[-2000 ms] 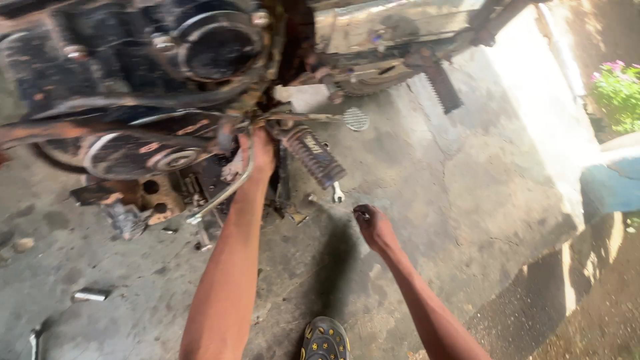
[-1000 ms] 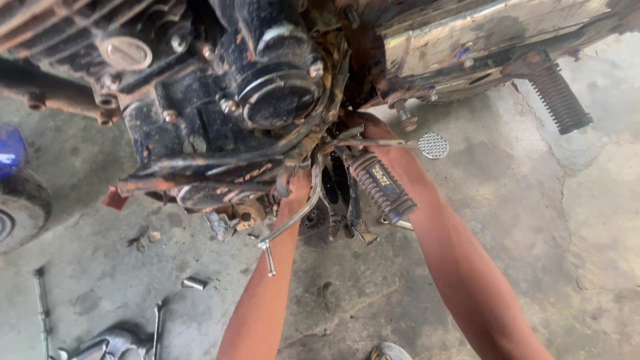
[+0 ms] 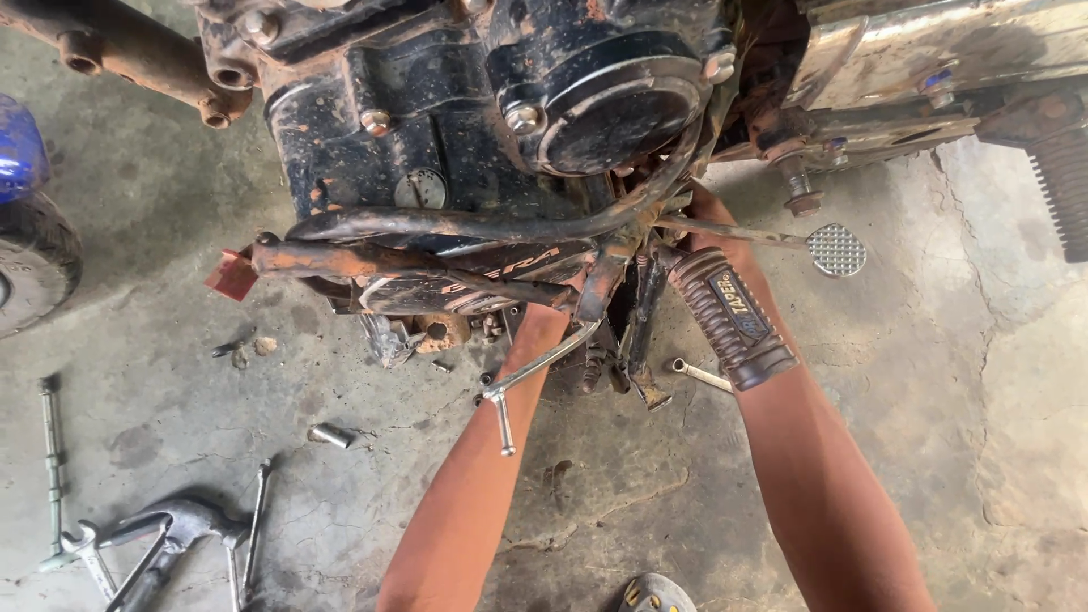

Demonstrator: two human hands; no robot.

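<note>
My left hand reaches under the motorcycle's engine case [image 3: 340, 144]; the fingers are hidden behind the lower frame and the metal kick lever [image 3: 544, 361], and only the wrist and forearm show. Past the ribbed rubber footpeg [image 3: 735, 319] goes my right hand [image 3: 722, 229], its back partly in view beside the brake pedal [image 3: 837, 251] arm and its fingers hidden by the frame. What either hand touches cannot be seen. A wrench [image 3: 701, 374] lies on the floor, partly behind the right forearm.
A claw hammer [image 3: 183, 523], an open-end wrench [image 3: 89, 552] and other long tools lie at lower left. A metal socket [image 3: 331, 435] is on the concrete floor. At the left edge are a tyre [image 3: 38, 263] and a blue part [image 3: 19, 149]. A shoe [image 3: 654, 595] shows at the bottom.
My right hand, out over the floor near a wrench two seconds ago, has moved in under the motorcycle behind the footpeg. The left hand stays beneath the engine. The view has shifted.
</note>
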